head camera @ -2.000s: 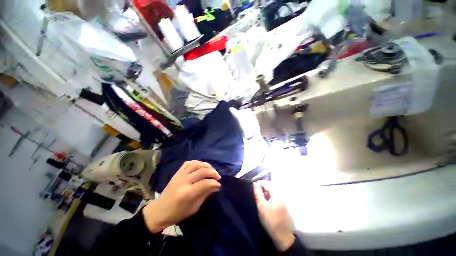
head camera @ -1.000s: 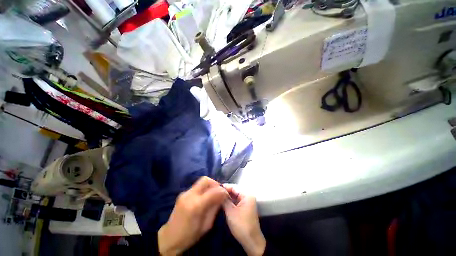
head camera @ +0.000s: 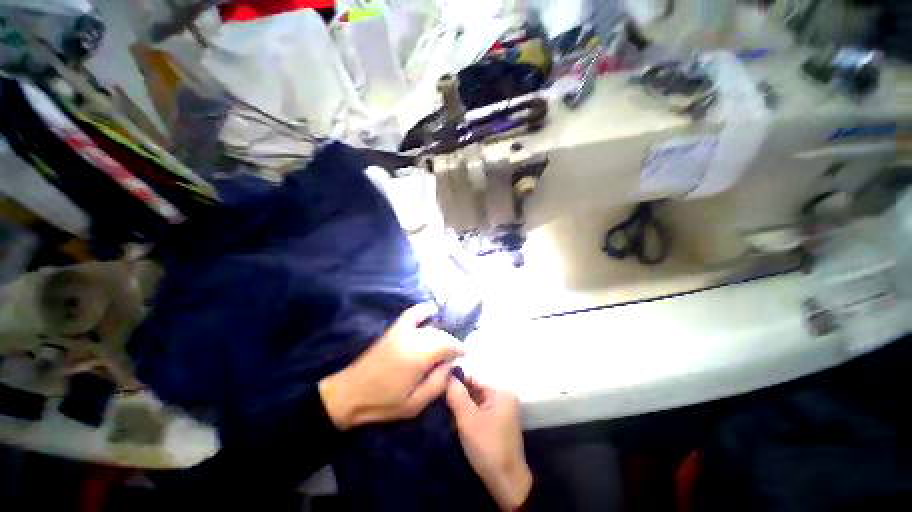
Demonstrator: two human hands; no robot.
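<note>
A navy garment (head camera: 290, 270) is heaped left of the needle area, with a pale grey and white part (head camera: 425, 235) along its right edge. My left hand (head camera: 400, 370) rests on the navy cloth, its fingers closed on the fabric near the table's front edge. My right hand (head camera: 488, 425) is just to the right and pinches a small navy edge between thumb and fingers. The fingertips of both hands nearly meet. The sewing machine (head camera: 590, 150) stands beyond, its needle area (head camera: 505, 245) in glaring light.
Black-handled scissors (head camera: 638, 238) lie under the machine arm. Dark snips (head camera: 505, 122) lie on the machine head. Another machine part (head camera: 75, 300) stands at the left. White cloth (head camera: 285, 60) and scraps litter the back. The white table edge (head camera: 700, 360) curves along the right.
Since one second ago, the view has shifted and my left hand has moved up the cloth, towards the pale part. Both hands came together from further apart two seconds ago.
</note>
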